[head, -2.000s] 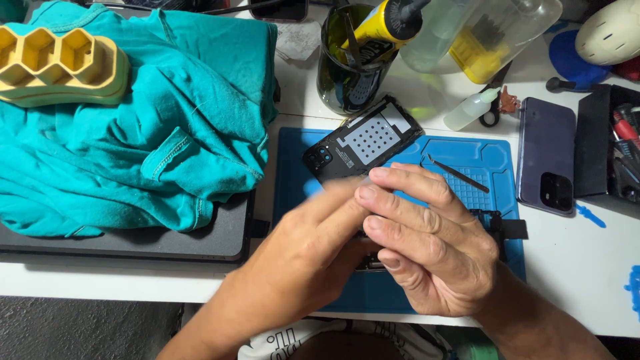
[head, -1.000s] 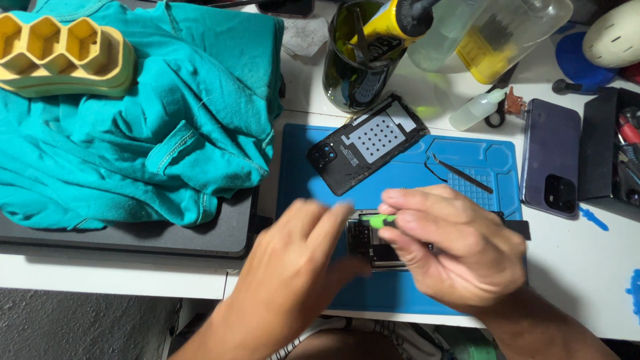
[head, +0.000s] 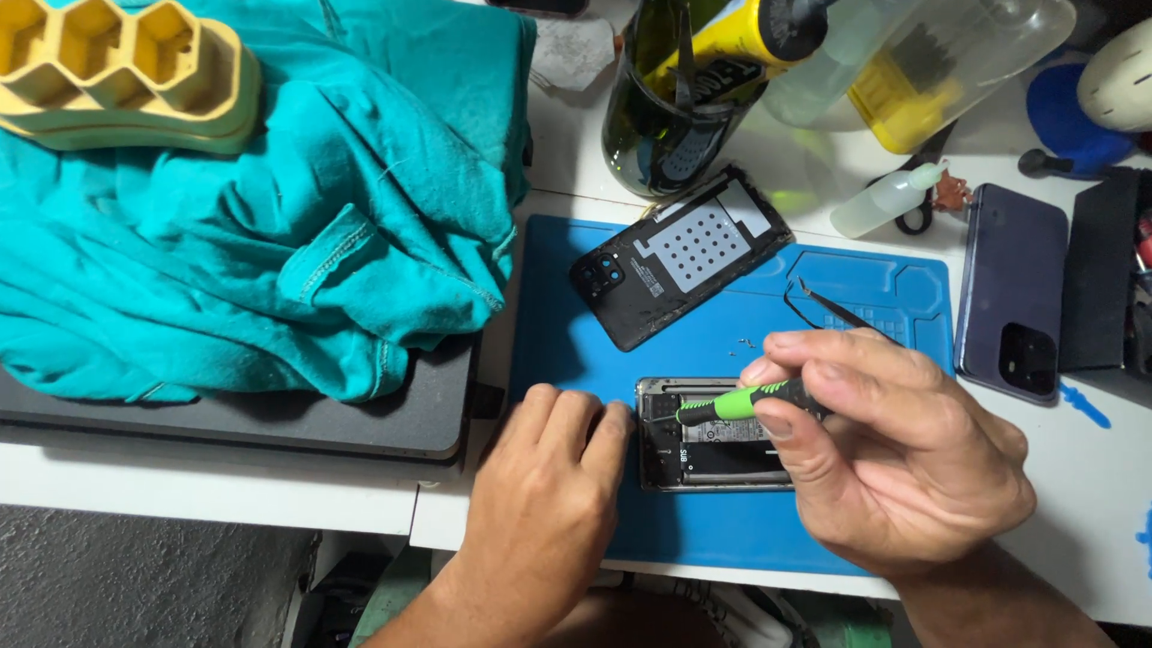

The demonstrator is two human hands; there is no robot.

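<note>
An opened smartphone (head: 729, 454) lies on a blue silicone repair mat (head: 576, 360), its battery and inner parts showing. My right hand (head: 882, 441) holds a green and black precision screwdriver (head: 742, 403), whose thin shaft points left over the phone's left end; whether the tip touches a screw cannot be told. Beside the phone's left edge rests my left hand (head: 558, 468), fingers curled, with no object visible in it. The detached back cover (head: 684, 256) lies tilted above the phone. Between them are several tiny screws (head: 742, 344). Tweezers (head: 832, 310) lie behind my right fingers.
Teal cloth (head: 360, 180) covers a dark flat device (head: 342, 418) at left, with a yellow hexagonal holder (head: 135, 72) on top. A glass container (head: 666, 135) of tools stands behind the mat. At right are a small bottle (head: 886, 200), a second smartphone (head: 1012, 292) and a black box (head: 1107, 270).
My hands, close together two seconds ago, have moved apart. My left hand has come down beside the phone, and the screwdriver in my right hand now points left over the phone's left end.
</note>
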